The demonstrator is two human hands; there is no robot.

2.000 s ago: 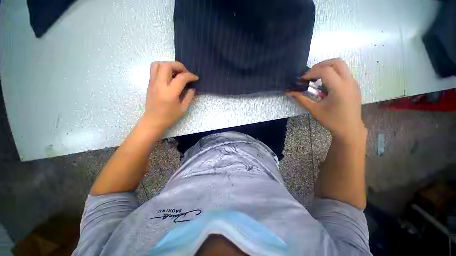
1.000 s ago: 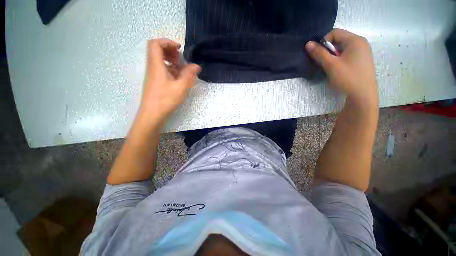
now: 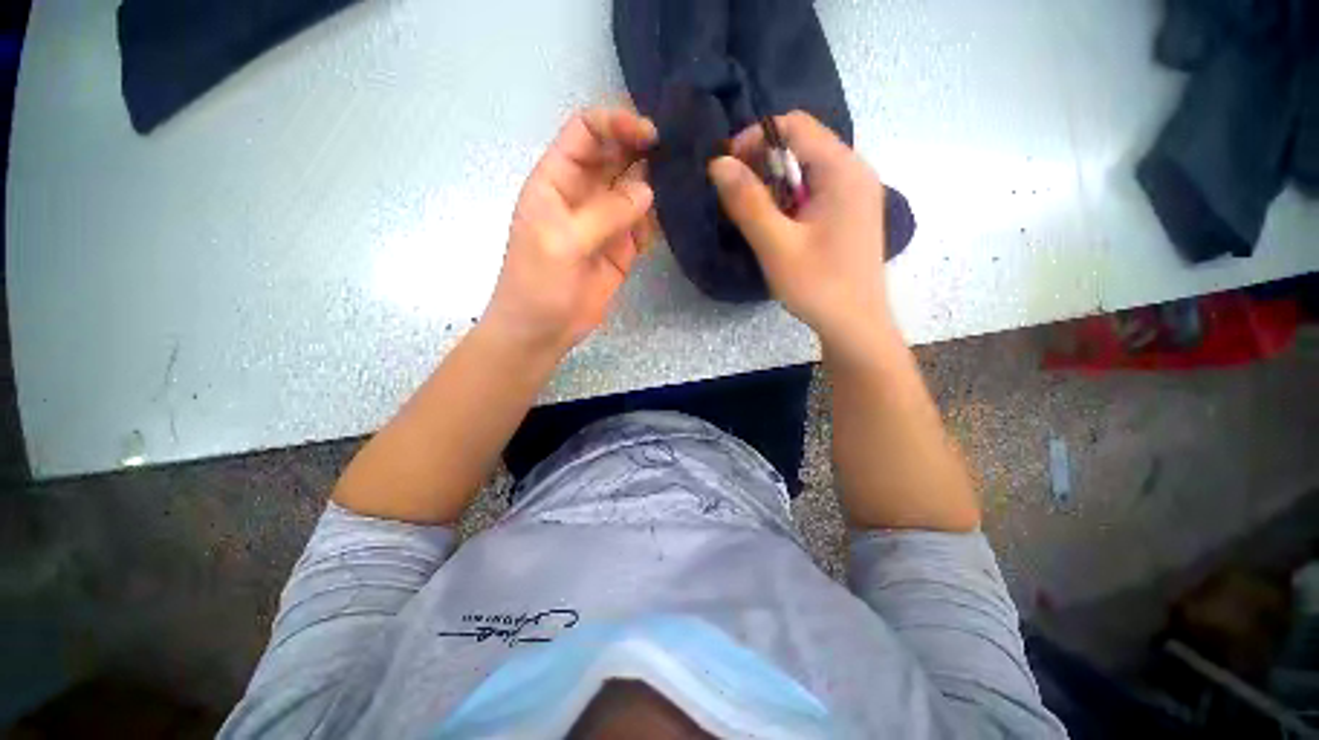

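Observation:
Dark trousers [image 3: 709, 246] lie on the white-grey table, their near end bunched and folded narrow in front of me. My right hand [image 3: 817, 217] holds the thread snips [image 3: 786, 171] in its palm, dark blades pointing away from me, with thumb and fingertips at the cloth. My left hand [image 3: 579, 224] is at the left edge of the cloth, thumb and forefinger apart with a gap between them. Whether a fine thread is between them is too small to tell.
Another dark garment piece [image 3: 195, 58] lies at the table's far left. A dark garment [image 3: 1222, 130] lies at the far right. The table's near edge [image 3: 955, 325] runs before my body. A red object [image 3: 1179, 336] is beyond that edge at the right.
The trousers' near end, spread wide and flat before, is now gathered narrow. Both hands have moved closer together, the right hand shifting left with the snips.

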